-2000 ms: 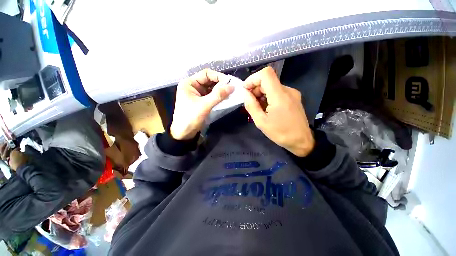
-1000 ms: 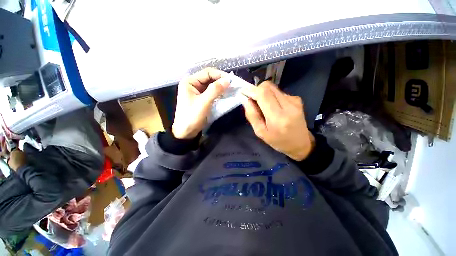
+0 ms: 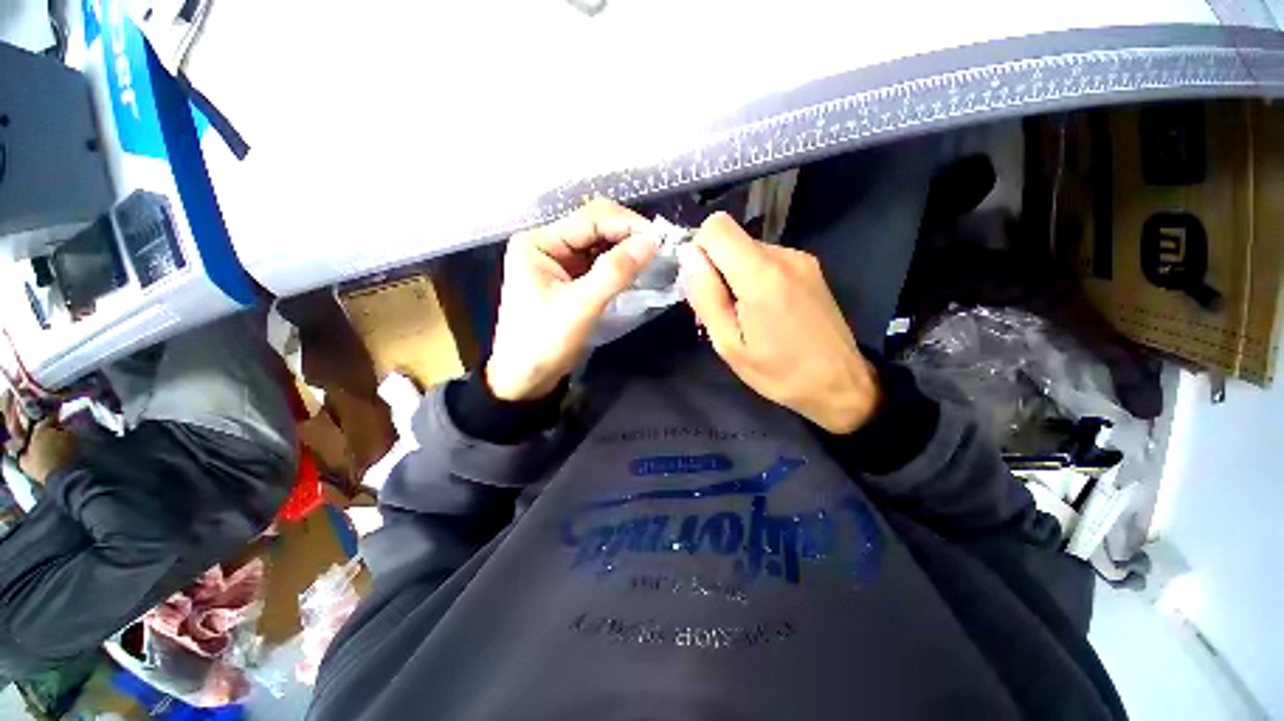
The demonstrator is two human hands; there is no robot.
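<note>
A small crumpled white piece [image 3: 641, 299] is held in front of my chest, just below the table's front edge. My left hand [image 3: 570, 296] pinches it between thumb and forefinger from the left. My right hand [image 3: 779, 317] pinches its upper right part with the fingertips. The two hands' fingertips are close together at the top of the piece. Part of the piece is hidden behind the fingers. Any thread or fine item at the fingertips is too small to tell.
The white table [image 3: 423, 127] has a printed ruler [image 3: 901, 102] along its front edge. A dark strip [image 3: 211, 116] lies at its left. A seated person [image 3: 169, 479] is at the left. Cartons [image 3: 1176, 240] and a clear plastic bag [image 3: 1000, 373] are below the table at the right.
The fingertips of both hands have drawn together at the top of the white piece. Less of the piece shows now, and it looks more bunched. My right hand has shifted slightly left.
</note>
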